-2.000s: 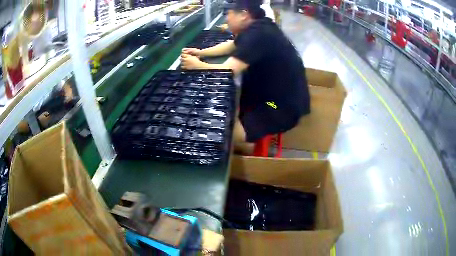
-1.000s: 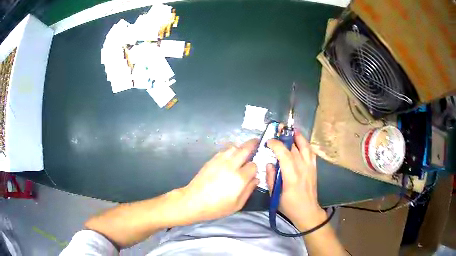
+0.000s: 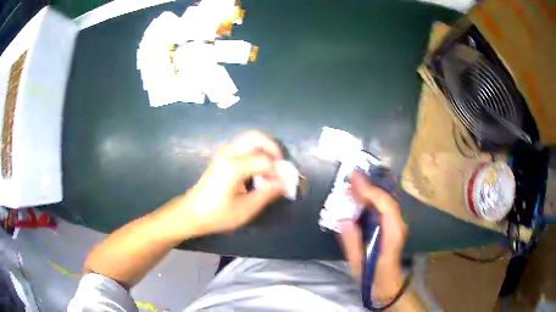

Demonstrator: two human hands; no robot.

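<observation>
My left hand (image 3: 235, 186) is raised over the mat, blurred, and pinches a small white LCD module (image 3: 286, 179) with an orange edge. My right hand (image 3: 381, 234) is blurred at the right of the phone board and holds the soldering iron (image 3: 369, 250) by its dark blue handle; its tip cannot be made out. The phone board with its white keypad sheet (image 3: 339, 201) lies on the mat against my right fingers. A white piece (image 3: 337, 144) lies at the board's upper end.
A pile of loose LCD modules (image 3: 186, 61) lies at the upper left. A white foam tray (image 3: 42, 116) stands at the far left. At the right are a cardboard mat (image 3: 427, 146), a fume fan (image 3: 481, 91), a solder spool (image 3: 491, 190) and a brown carton (image 3: 524, 55).
My left hand has left the board, moved left and now holds an LCD module. One module is gone from the pile's lower edge. The camera view has shifted slightly.
</observation>
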